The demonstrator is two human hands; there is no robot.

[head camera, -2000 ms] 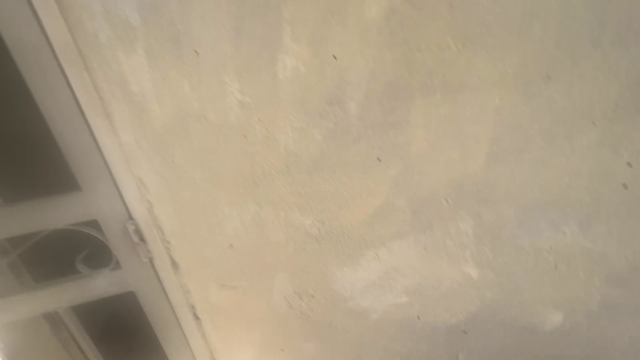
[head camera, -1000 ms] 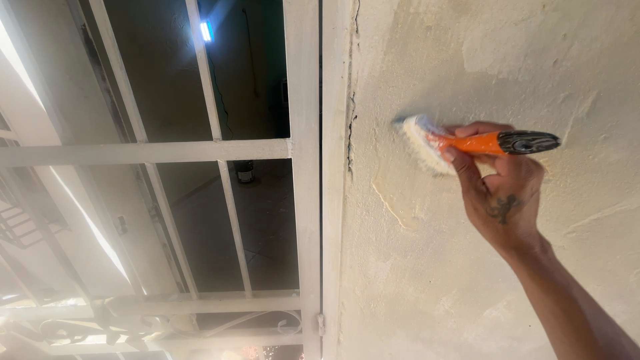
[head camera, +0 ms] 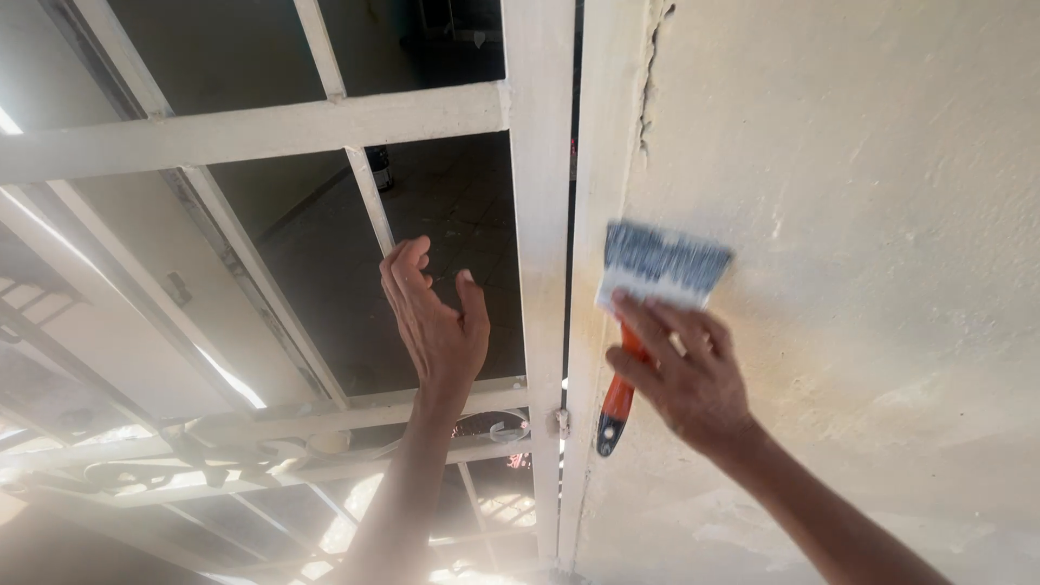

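My right hand (head camera: 691, 370) holds a wide paintbrush (head camera: 621, 390) with an orange and black handle, its fingers around the handle near the ferrule end. The dark bristles, whitened toward their base, point up and lie at the cream wall (head camera: 853, 244) beside the door frame. My left hand (head camera: 439, 317) is raised in front of the dark opening of the barred metal door (head camera: 544, 203), fingers bent and thumb apart, with nothing in it. Whether its fingertips touch a thin bar cannot be told.
A jagged crack (head camera: 648, 81) runs down the wall edge near the white frame (head camera: 601, 146). A hinge (head camera: 562, 421) sits low in the gap between door and frame. Behind the bars, a dark container (head camera: 379, 168) stands on the floor.
The brush, sideways in my right hand a second ago, now has its bristles up and its handle down, nearer the frame. My left hand has come into view. The view has shifted a lot.
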